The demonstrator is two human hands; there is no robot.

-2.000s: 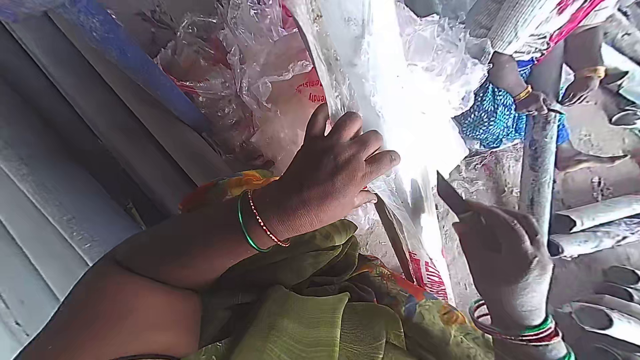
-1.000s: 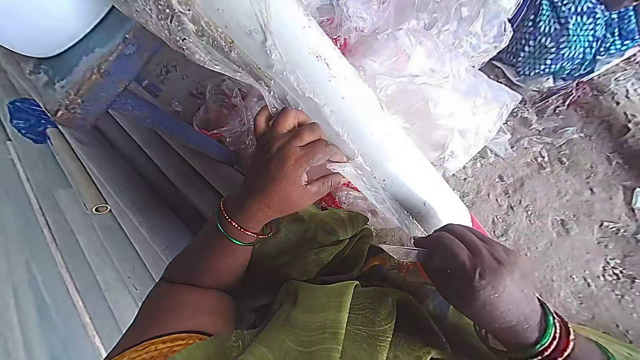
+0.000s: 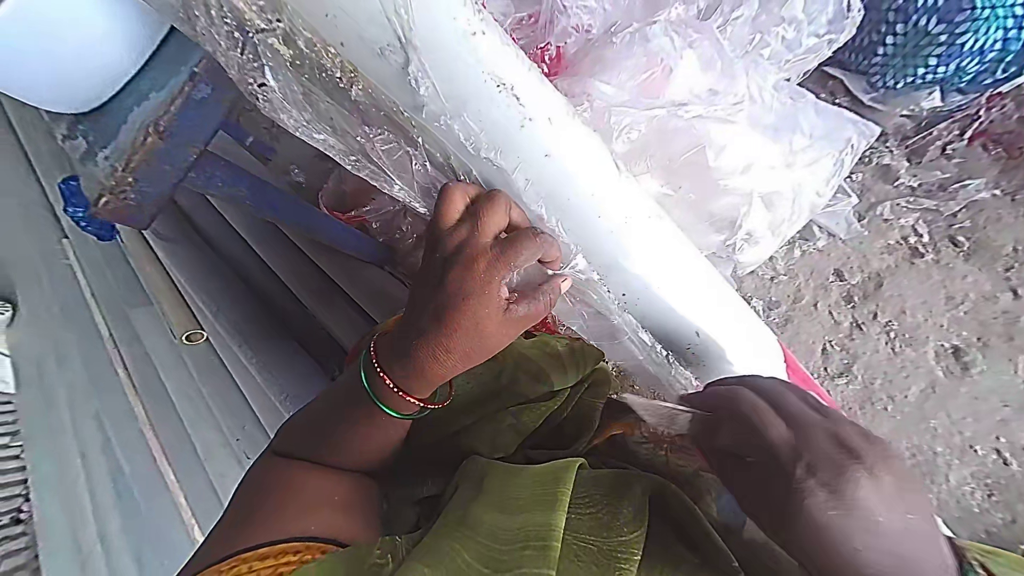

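Note:
A long white roll or tube (image 3: pixel 608 192) runs diagonally across the middle, with clear plastic film (image 3: pixel 384 144) loose along its near side. My left hand (image 3: pixel 488 280) pinches the film between curled fingers, beside the roll's middle. At the roll's lower right end is my right hand (image 3: pixel 800 464), slightly blurred, closed on a knife, whose flat blade (image 3: pixel 658 412) points left, close to the film's edge. The knife's handle is hidden in my fingers. Whether the blade touches the film cannot be told.
Crumpled clear plastic (image 3: pixel 704 120) lies beyond the roll. Rough bare ground (image 3: pixel 904 344) spreads at the right, below a patterned blue cloth (image 3: pixel 936 40). Grey panels or pipes (image 3: pixel 104 384) fill the left, with a thin tube (image 3: pixel 164 292) and a blue metal frame (image 3: pixel 280 208) near them.
Since two seconds ago, the view has shifted a lot, and the other person's hands are out of sight. The knife blade, upright near the roll earlier, now points left by its lower end.

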